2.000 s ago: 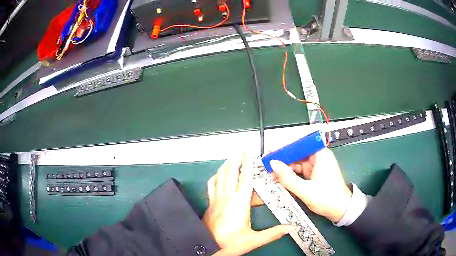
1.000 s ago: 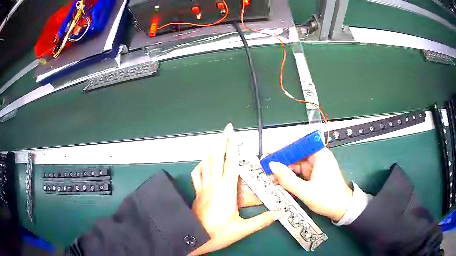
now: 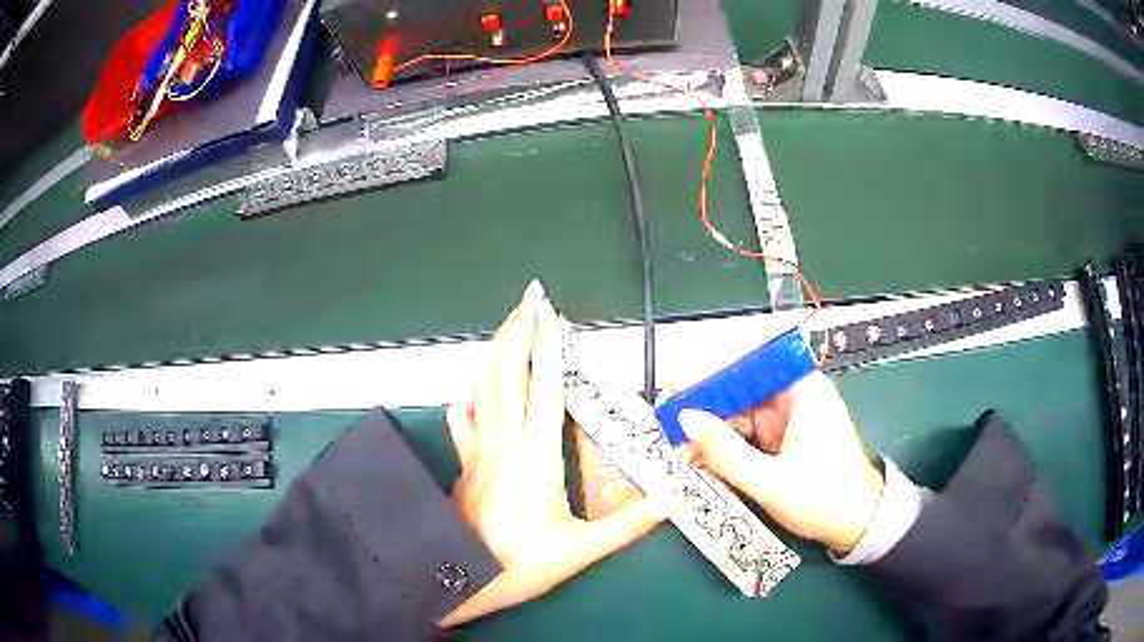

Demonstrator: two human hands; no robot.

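A silver-grey strip module (image 3: 684, 489) with a patterned face lies slanting from upper left to lower right over an orange-brown contact plate (image 3: 602, 474), which is partly hidden. My left hand (image 3: 514, 464) holds the strip along its left edge, with the thumb reaching across towards its middle. My right hand (image 3: 803, 470) grips the bright blue test probe (image 3: 738, 386), whose lower left end is at the strip's upper right edge, around mid-length. The probe's exact contact point is too small to tell. A thin red wire (image 3: 710, 188) runs from the probe's right end.
Two black strips (image 3: 186, 472) lie at left. Another dark dotted strip (image 3: 941, 324) lies right of the probe. A white rail (image 3: 314, 376) borders the green belt, which bears a grey strip (image 3: 345, 178). A black cable (image 3: 640, 226) runs back to a dark tester (image 3: 439, 31).
My left hand and the strip have moved left and up, uncovering more of the contact plate. My right hand and probe have barely moved. The grey strip on the belt has shifted right.
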